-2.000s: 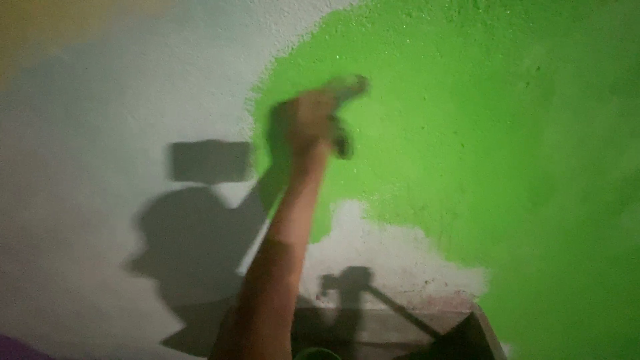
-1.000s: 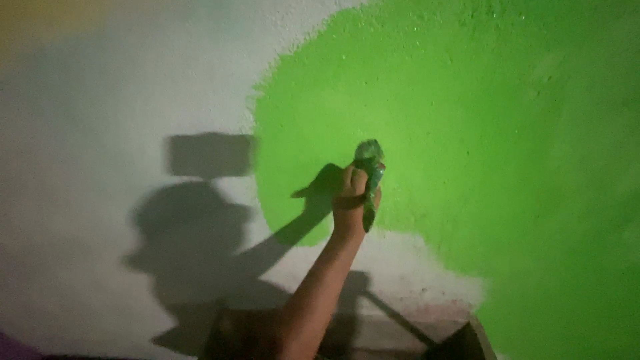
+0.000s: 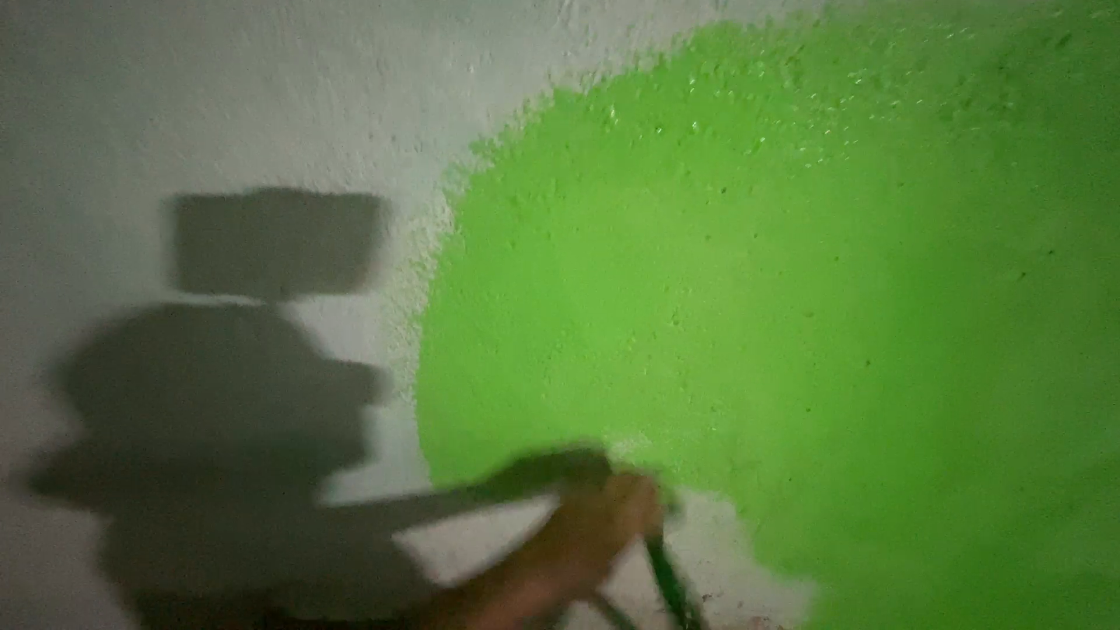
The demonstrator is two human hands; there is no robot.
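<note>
My left hand (image 3: pixel 632 503) is blurred at the lower middle of the view, its forearm rising from the bottom edge. It is closed around a paintbrush, whose dark green handle (image 3: pixel 669 569) sticks out below the fingers, slanting down to the right. The bristles are blurred and hard to make out near the top of the hand. Behind the hand is a rough wall, with bright green paint (image 3: pixel 700 289) over the middle and right and a pale grey-white surface (image 3: pixel 367 114) at the left and top. My right hand is out of view.
Dark shadows of a head in a cap (image 3: pixel 219 385), a box shape above it (image 3: pixel 276 241) and an arm fall on the wall at the left. A pale unpainted patch (image 3: pixel 709 534) lies beside the hand, under the green.
My left hand, holding the brush, has come down from the middle of the green area to its lower edge. The view has shifted, and the wooden edges seen earlier at the bottom are out of frame.
</note>
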